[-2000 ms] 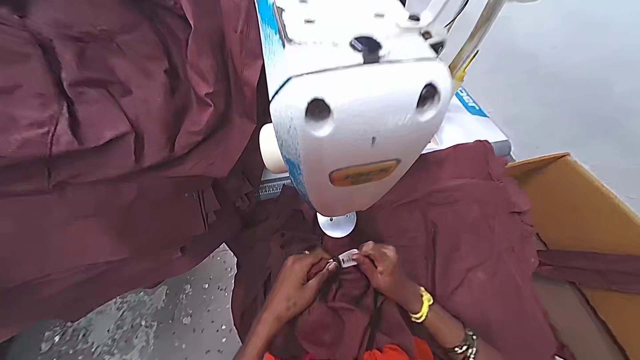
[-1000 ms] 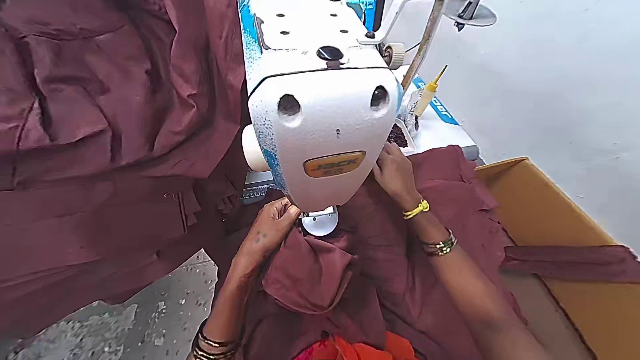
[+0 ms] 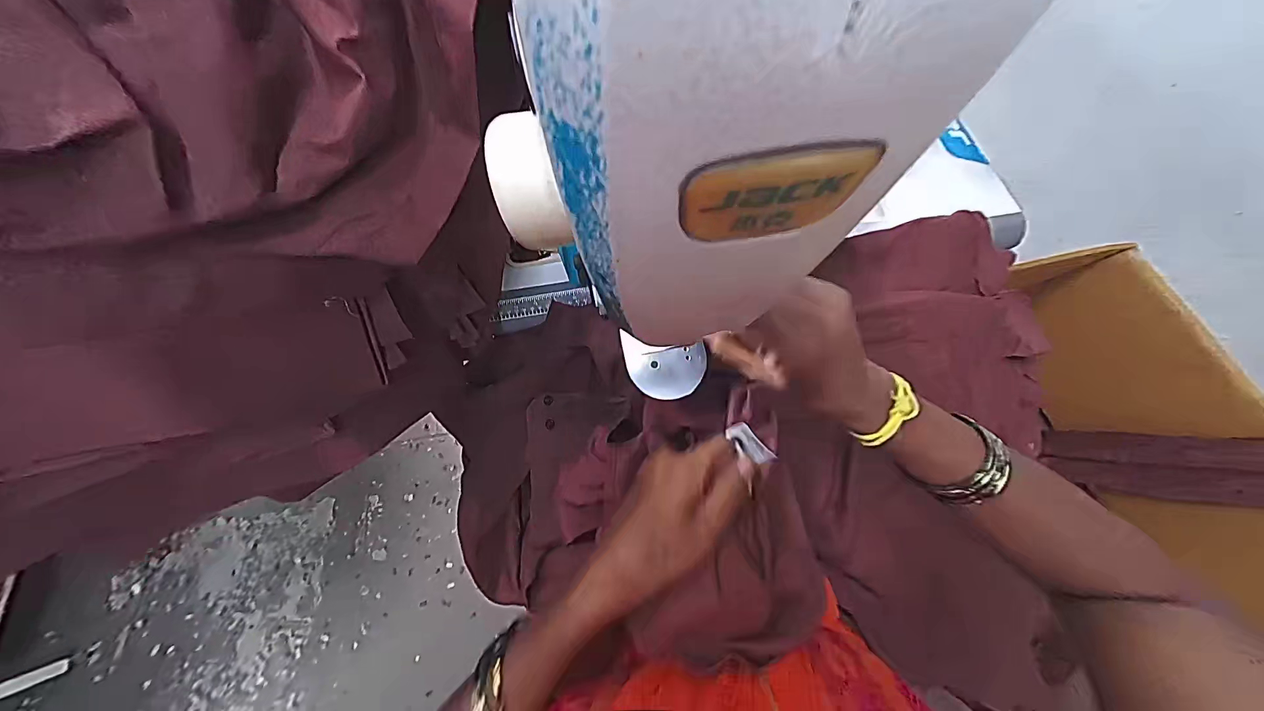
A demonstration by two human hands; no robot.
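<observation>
The white head of a Jack sewing machine (image 3: 731,257) fills the upper middle, with a round white plate (image 3: 664,367) below it. My left hand (image 3: 681,509) pinches a small white label (image 3: 750,442) against a maroon fabric piece (image 3: 711,602) in front of the machine. Close to the machine head's lower right side, my right hand (image 3: 805,351) is blurred, its fingers bent just above the label. Whether those fingers grip anything cannot be told. The needle area is hidden behind the machine head.
Large maroon cloth (image 3: 197,326) hangs at the left. More maroon fabric (image 3: 928,553) lies to the right, beside an open cardboard box (image 3: 1165,346) with a maroon strip across it. A speckled grey floor (image 3: 296,583) shows at lower left.
My right hand has come back from the machine's right side toward the front. My left hand has moved from beside the plate down toward my lap, and the white label shows again. The view is closer.
</observation>
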